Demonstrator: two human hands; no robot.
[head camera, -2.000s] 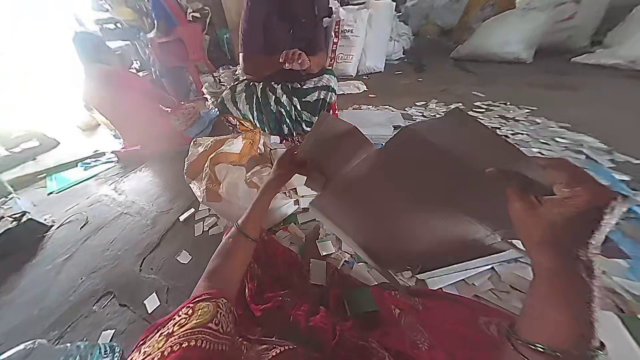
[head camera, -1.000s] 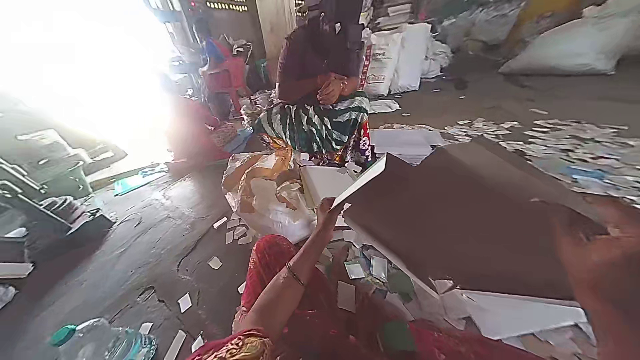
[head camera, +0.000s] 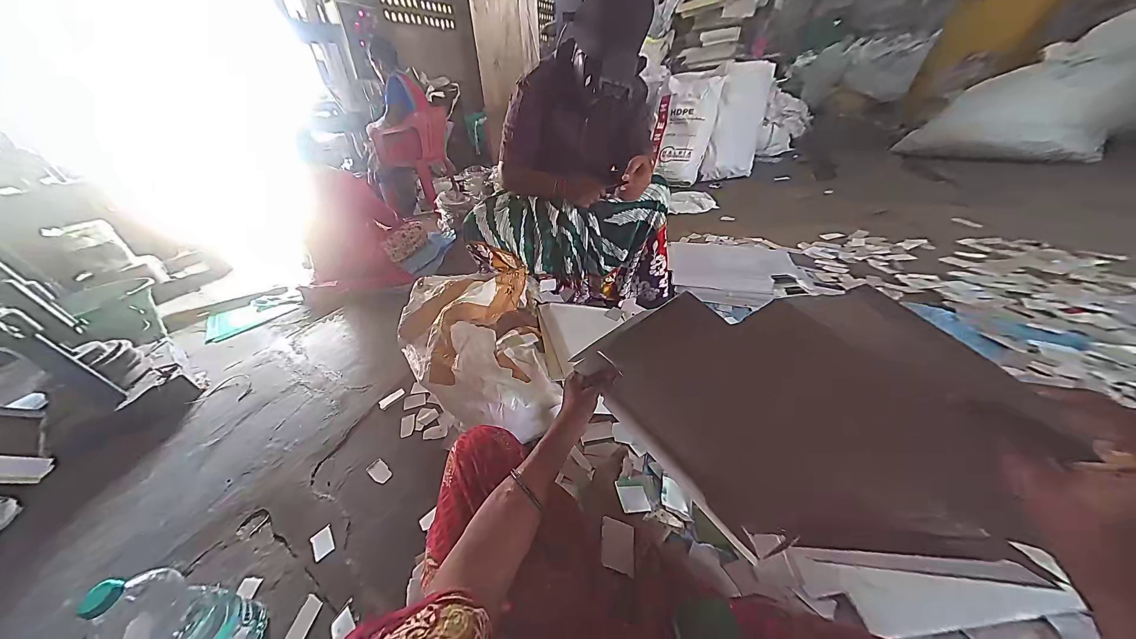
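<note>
A large dark brown sheet, notched along its far edge, spans the space between my two hands. My left hand grips its left corner, where a small pale piece of the edge shows by the fingers. At the right side my right hand, blurred and partly cut off by the frame, holds the other end. Beneath the sheet's near edge lie white sheets. Small cut pieces of pale card are scattered by my lap.
A plastic bag stands left of the sheet. Across from me sits a person with hands together. A stack of white sheets and many card scraps lie beyond. A plastic bottle is at lower left; white sacks stand behind.
The view has turned left. The small, dark upright part of the sheet near my left hand two seconds ago is no longer raised. Both hands still hold the sheet.
</note>
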